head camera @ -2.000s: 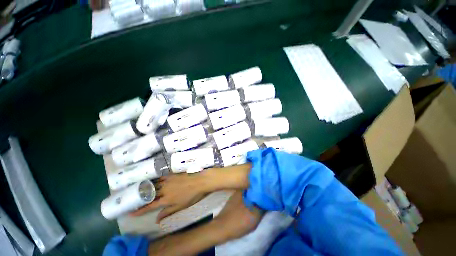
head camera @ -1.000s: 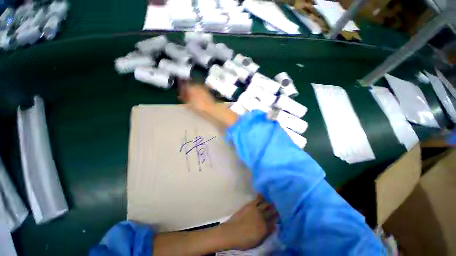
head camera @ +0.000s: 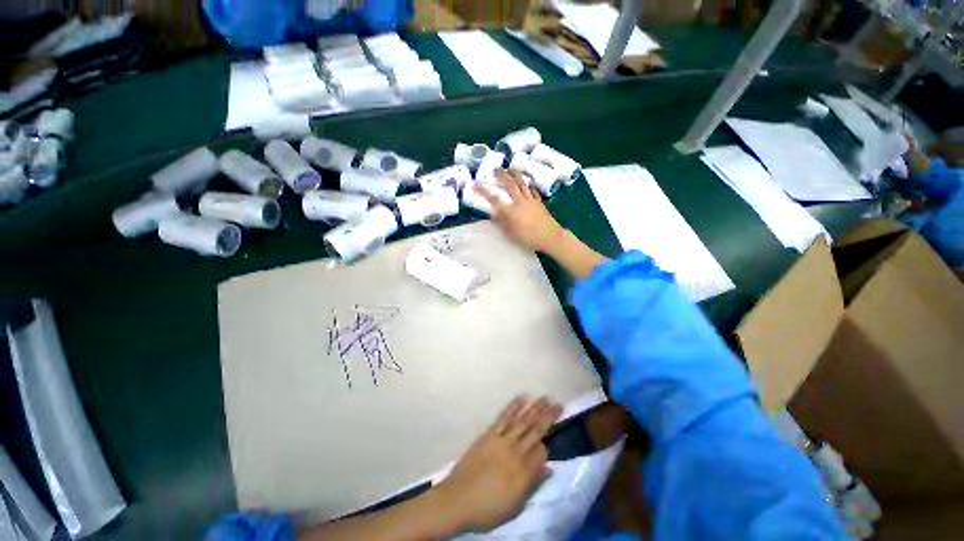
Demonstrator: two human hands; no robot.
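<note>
The beige cardboard pad (head camera: 307, 423) lies in front of me with handwritten characters showing. One white cylindrical housing (head camera: 440, 273) lies on the pad near its far edge. Several loose white housings (head camera: 240, 209) lie jumbled beyond the pad. My right hand (head camera: 520, 211) reaches past the pad's far right corner, fingers spread over and touching housings there; its fingertips are partly hard to make out. My left hand (head camera: 502, 465) lies palm down on the pad's near edge, holding nothing visible. White paper (head camera: 566, 491) shows below it.
Printed label sheets (head camera: 661, 232) lie right of the housings, with more papers (head camera: 766, 196) beyond. An open carton (head camera: 888, 359) stands at right. A metal post (head camera: 735, 79) rises behind. Curled backing paper (head camera: 63, 423) lies at left. Rows of housings (head camera: 354, 79) and a person's blue sleeves (head camera: 254, 19) are across.
The housings rowed on the pad have been pushed off its far side into a loose spread. My right hand has moved from the pad to the far right. My left hand now lies flatter.
</note>
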